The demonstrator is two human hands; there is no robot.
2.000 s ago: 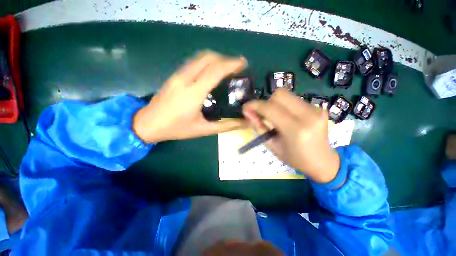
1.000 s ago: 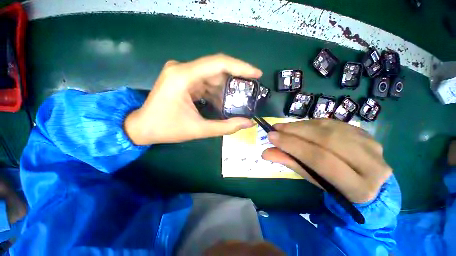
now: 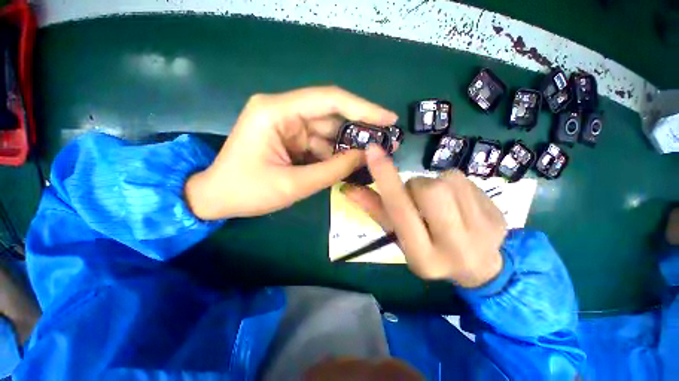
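Note:
My left hand (image 3: 272, 152) holds a small black electronic unit (image 3: 362, 137) between thumb and fingers, its open side with silver and white parts facing up. My right hand (image 3: 439, 219) reaches in from the right, its index fingertip touching the unit's open face. Dark tweezers (image 3: 368, 247) are tucked in my right hand, their thin end pointing down-left over the white adhesive sheet (image 3: 521, 195). My hand covers much of the sheet. Whether a small adhesive piece is under the fingertip cannot be seen.
Several waiting units lie beyond and right of the sheet, among them one black unit (image 3: 432, 116) and one with a round ring (image 3: 572, 126). A worn white strip (image 3: 357, 16) crosses the back. A red tray (image 3: 24, 89) is at the left edge, a white-labelled object (image 3: 665, 128) at the right.
The tweezers have swung from touching the unit's lower right edge to pointing down-left. My right index finger has moved onto the unit. The unit is tilted differently in my left hand.

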